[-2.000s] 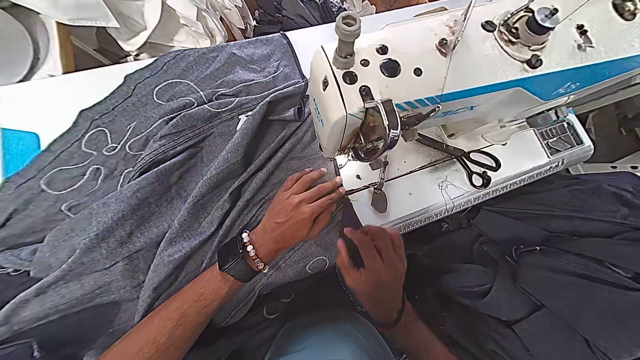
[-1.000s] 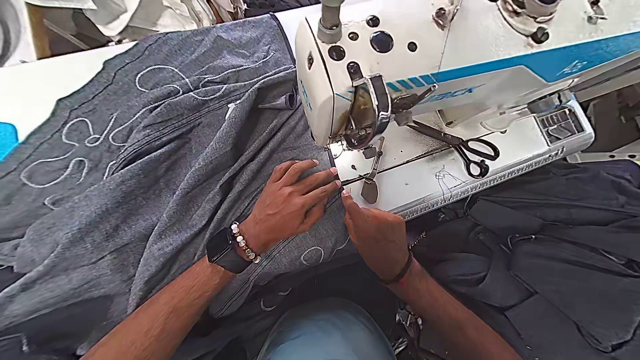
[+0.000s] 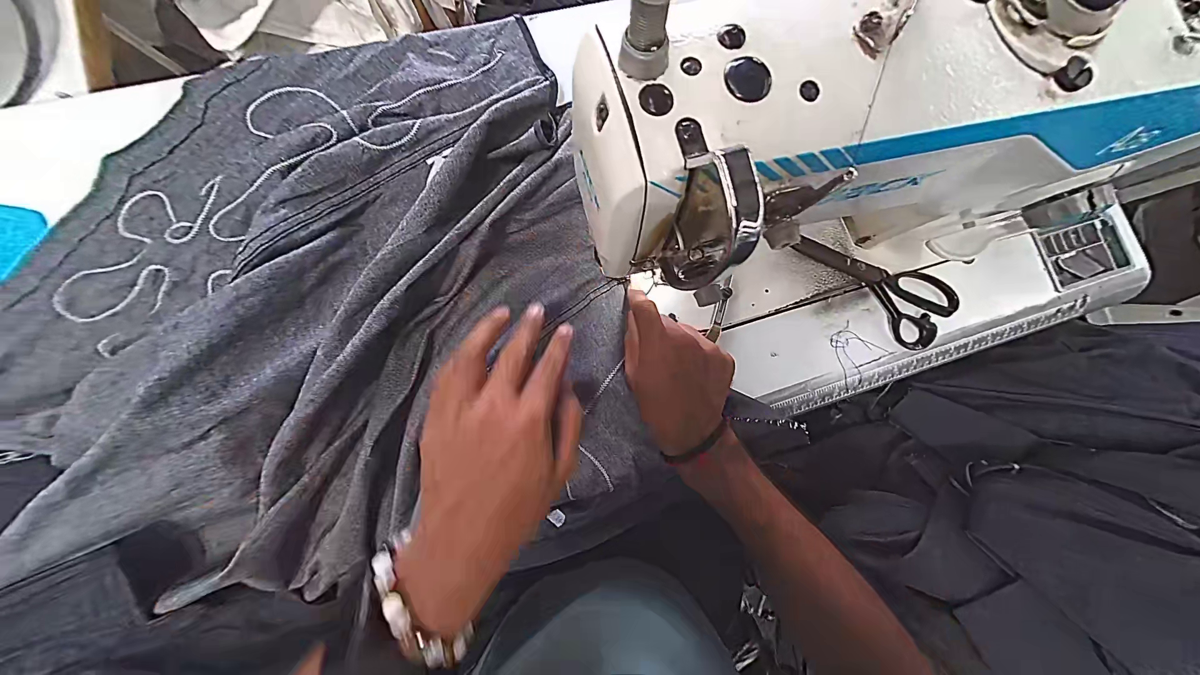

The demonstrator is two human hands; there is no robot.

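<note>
Grey knit fabric [image 3: 375,281] with seams and loose pale threads lies bunched at the left of a white industrial sewing machine [image 3: 806,112]. My left hand [image 3: 502,441], fingers spread and somewhat blurred, is over the fabric; whether it touches is hard to tell. With its fingers closed on the fabric's edge, my right hand [image 3: 675,375] is just below the machine's needle area. The needle itself is hidden behind the head and its finger guard [image 3: 741,211]. A small lever-like metal part [image 3: 720,314] shows beside my right knuckles.
Black-handled scissors [image 3: 891,286] lie on the machine bed [image 3: 806,361], near loose dark thread. Dark fabric [image 3: 1050,506] is heaped at the lower right. A thread stand or tension assembly [image 3: 1059,28] tops the machine. White cloth [image 3: 309,28] lies beyond the table's far edge.
My left hand has come away from the needle area, toward me, and its fingers have spread. My right hand has moved up to the fabric edge by the needle area. The view has come closer.
</note>
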